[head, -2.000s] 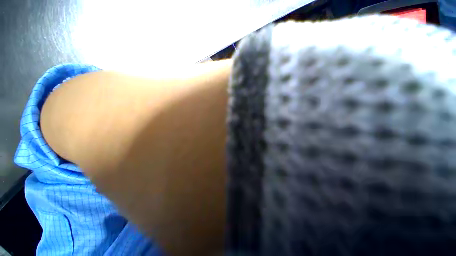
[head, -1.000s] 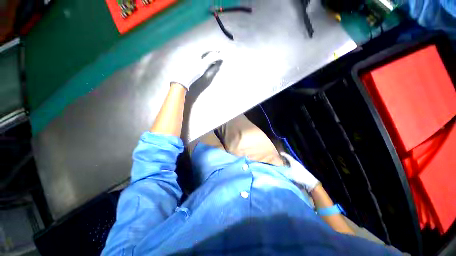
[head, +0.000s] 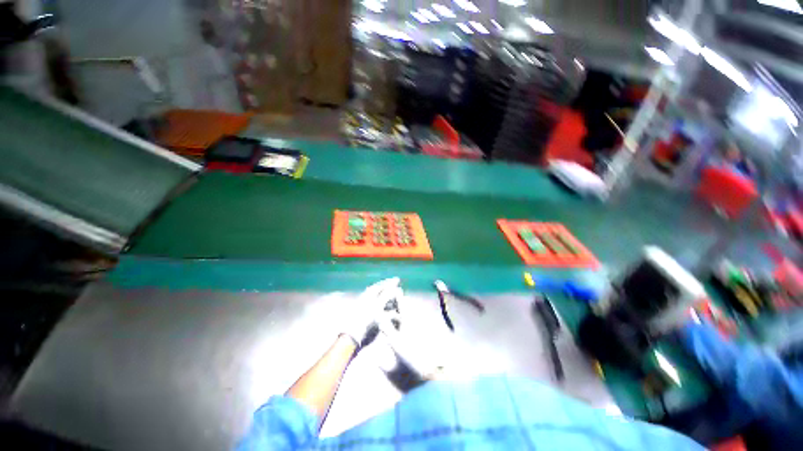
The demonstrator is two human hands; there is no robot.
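Observation:
My left hand (head: 372,315), in a white glove, is over the bare metal sheet (head: 194,352), left of the cutters. Its fingers look apart and I see nothing held; a dark patch beside them is too blurred to read. The dark-handled cutters (head: 447,304) lie with their handles spread. Beyond, on the green belt, an orange foam sheet (head: 338,240) carries several small green boards, and a second orange sheet (head: 546,259) to its right carries a few. I cannot make out my right hand; my blue clothing fills the bottom centre.
A black brush (head: 550,330) lies right of the cutters. A blue tool with a yellow tip (head: 572,289) and a pale fan housing (head: 660,286) are further right. A coworker's blue sleeve (head: 735,361) is at the right edge. A sloped belt (head: 79,167) stands at left.
The view has swung up from my lap to the bench and line. The right hand seen on my lap no longer shows. My left hand stays over the metal sheet; the cutters still lie there.

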